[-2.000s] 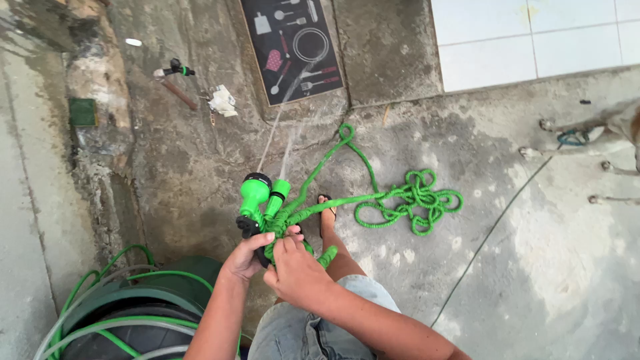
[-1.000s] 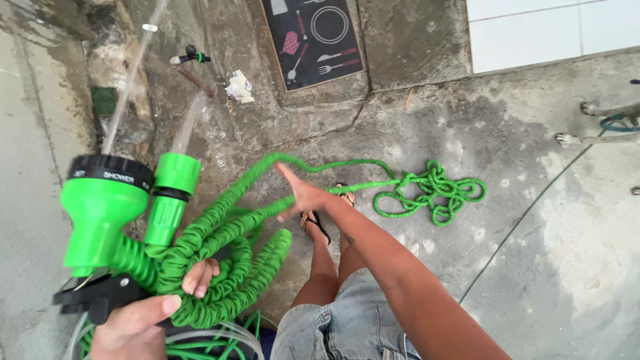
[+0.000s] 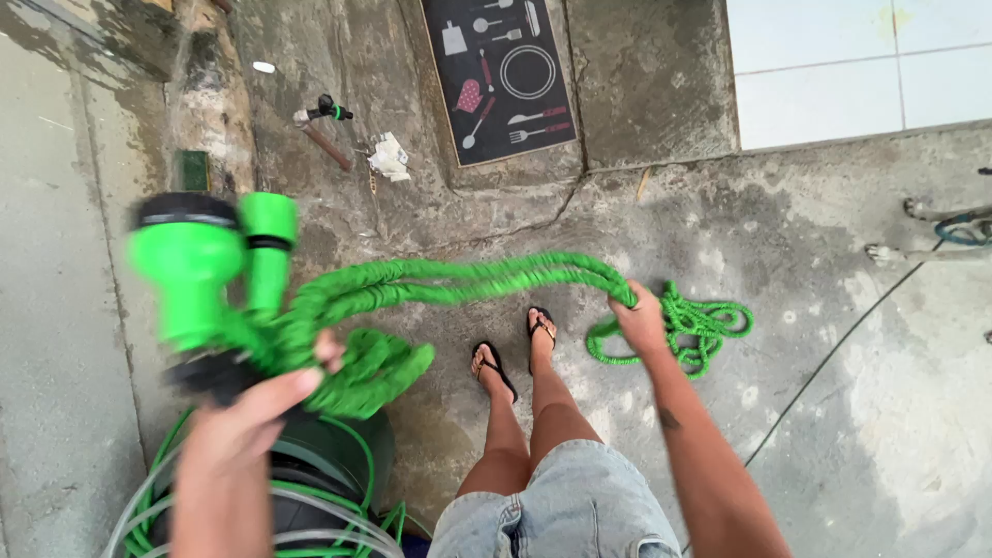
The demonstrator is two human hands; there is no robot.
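My left hand [image 3: 271,395] grips gathered loops of a green expandable garden hose [image 3: 364,372] at the lower left. Beside it are the hose's green spray nozzle [image 3: 186,271], with a black head and black lower part, and a green hose connector [image 3: 267,248] with a black ring; both are blurred. My right hand [image 3: 642,314] is closed around two strands of the hose, which stretch across from the left bundle. Behind and to the right of that hand, a tangled heap of the same hose [image 3: 701,322] lies on the concrete floor.
A dark container [image 3: 376,453] at the lower left carries green and clear tubing. A tap on a pipe [image 3: 325,143], a crumpled white piece [image 3: 390,157] and a printed mat [image 3: 500,85] are ahead. An animal's legs [image 3: 922,252] and a dark cord [image 3: 841,341] are at right.
My right hand has moved right, from beside my left hand two seconds ago and open a second ago, and now holds two hose strands drawn out from the bundle.
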